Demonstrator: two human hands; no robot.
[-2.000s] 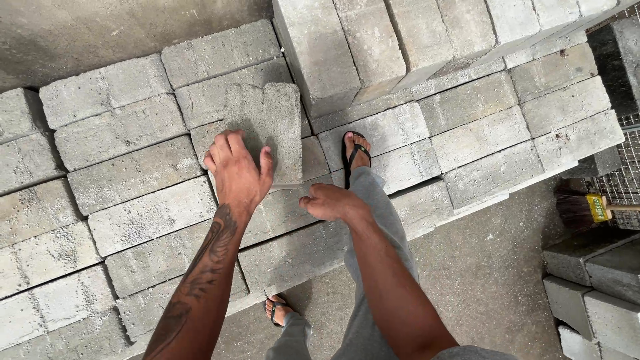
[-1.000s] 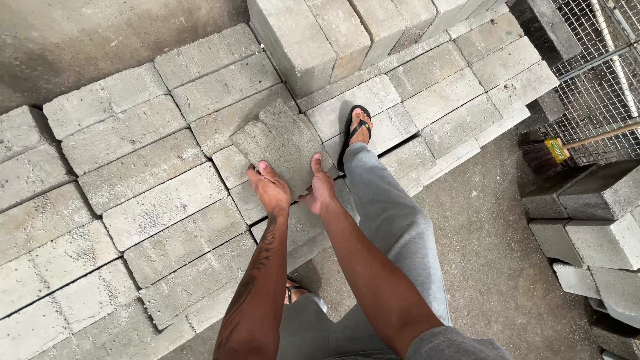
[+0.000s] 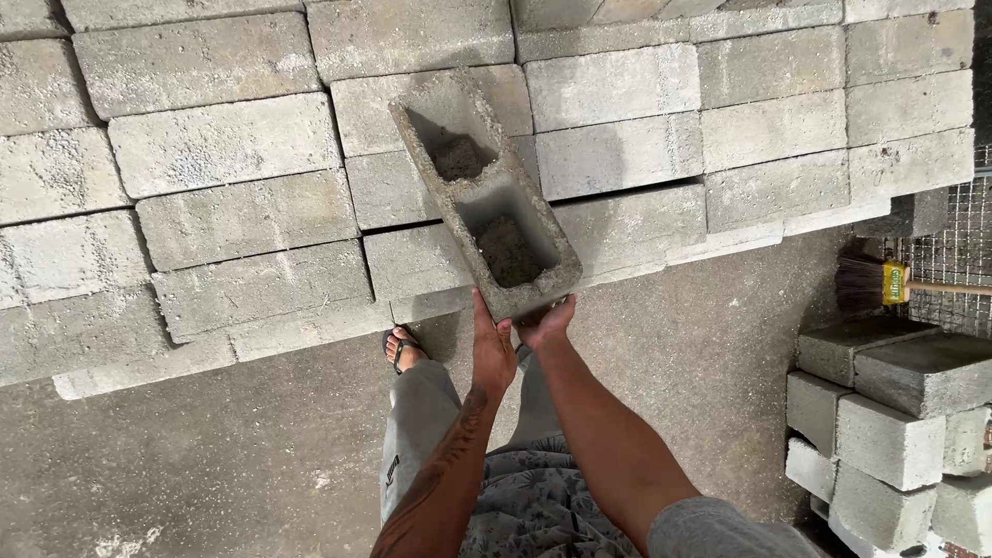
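Note:
A hollow concrete block [image 3: 570, 273] is held up in front of me, tilted, with its two open cells facing me. My left hand [image 3: 494, 345] grips the near end from the left, thumb and fingers against its lower corner. My right hand [image 3: 549, 322] supports the same end from below and the right; part of its palm is hidden under the block. Behind the block lie rows of grey concrete blocks [image 3: 240, 143] laid close together, with narrow dark gaps between some of them.
More concrete blocks [image 3: 891, 442] are piled at the lower right. A broom [image 3: 860, 283] leans near a metal mesh [image 3: 969, 209] on the right. My sandaled foot [image 3: 404, 349] is on the concrete floor [image 3: 256, 449] beside the laid rows.
The block in my hands has come up off the rows and turned so its cells show. My foot in a sandal, earlier on top of the rows, no longer shows there.

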